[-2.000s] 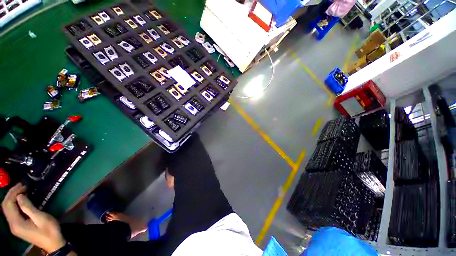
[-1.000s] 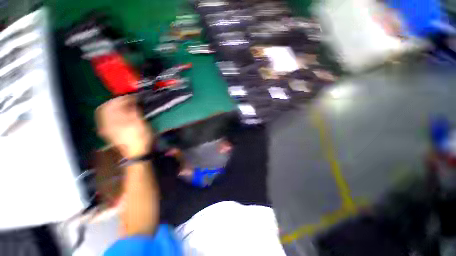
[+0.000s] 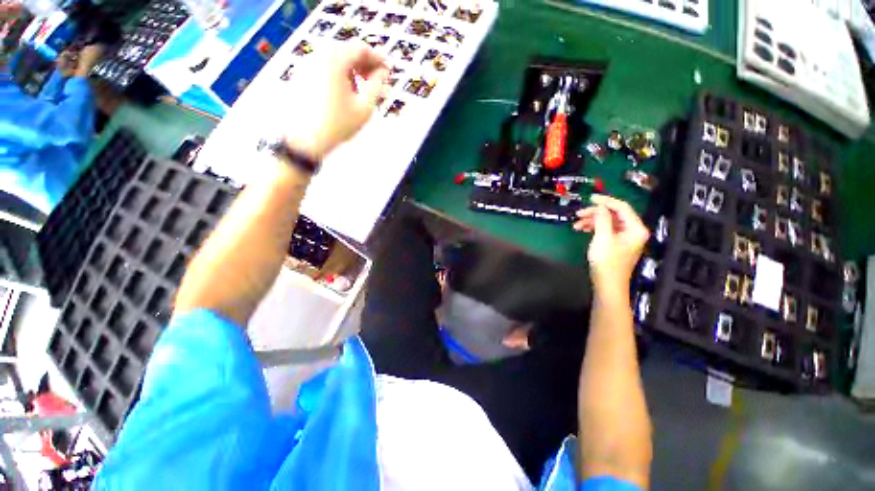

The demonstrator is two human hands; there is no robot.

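My left hand (image 3: 347, 96) is over the white tray (image 3: 331, 197), thumb and fingers slightly apart, with no part visible in it. The tray holds rows of small dark and gold modules (image 3: 419, 86). The black fixture (image 3: 523, 198) lies on the green mat at centre, its large red grip (image 3: 555, 142) pointing towards me. Small red-tipped levers are at both sides of its front. My right hand (image 3: 614, 235) is just right of the fixture's front edge, fingers loosely bent and apart, nothing visible in it.
A black parts tray (image 3: 705, 235) with a white label is at right. Loose small parts (image 3: 638, 146) lie between it and the fixture. Empty black trays (image 3: 134, 278) are at lower left. Another person's blue sleeve (image 3: 43, 134) shows at far left. A white tray (image 3: 806, 58) is upper right.
The view has swung left, bringing the whole fixture and white tray into view. My left hand has moved from near the fixture to over the white tray. My right hand is now in view.
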